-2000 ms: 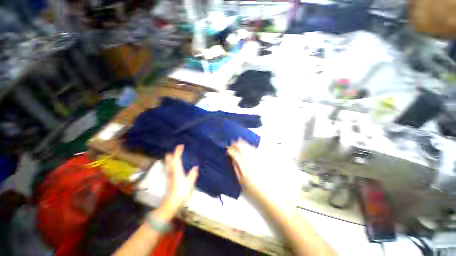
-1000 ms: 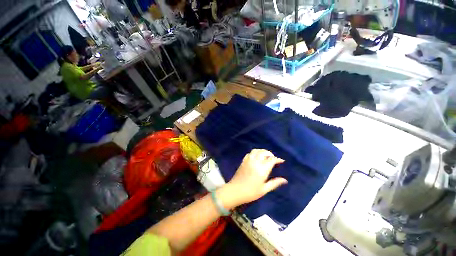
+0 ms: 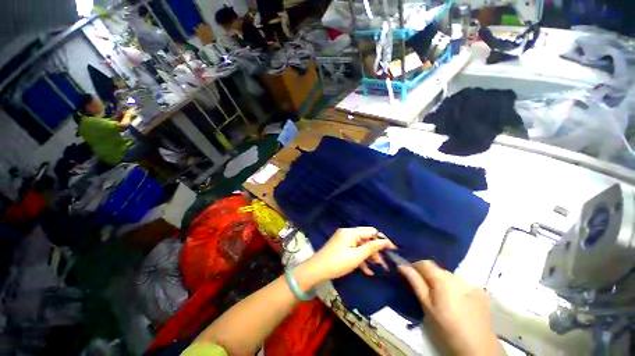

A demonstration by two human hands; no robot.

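Note:
A navy garment piece [image 3: 390, 201] lies spread on the white table and over the brown board. My left hand [image 3: 348, 254] is above its near part, with thumb and fingertips pinched together; whether it grips cloth or thread is too small to tell. My right hand [image 3: 449, 299] is close beside it, closed on small dark thread snips [image 3: 397, 259] that point at the left fingertips. A narrow navy strip [image 3: 445, 170] lies along the far side of the cloth.
The cream sewing machine [image 3: 592, 240] stands at right. A black fabric heap [image 3: 480, 118] and blue basket rack [image 3: 404, 83] are beyond the cloth. A red plastic bag [image 3: 223, 240] and yellow bunch [image 3: 266, 217] are at the table's left edge. A person [image 3: 104, 135] sits at far left.
My right hand has come into view from the right with the snips. My left hand's fingers have gone from spread to pinched. The navy cloth lies nearly the same.

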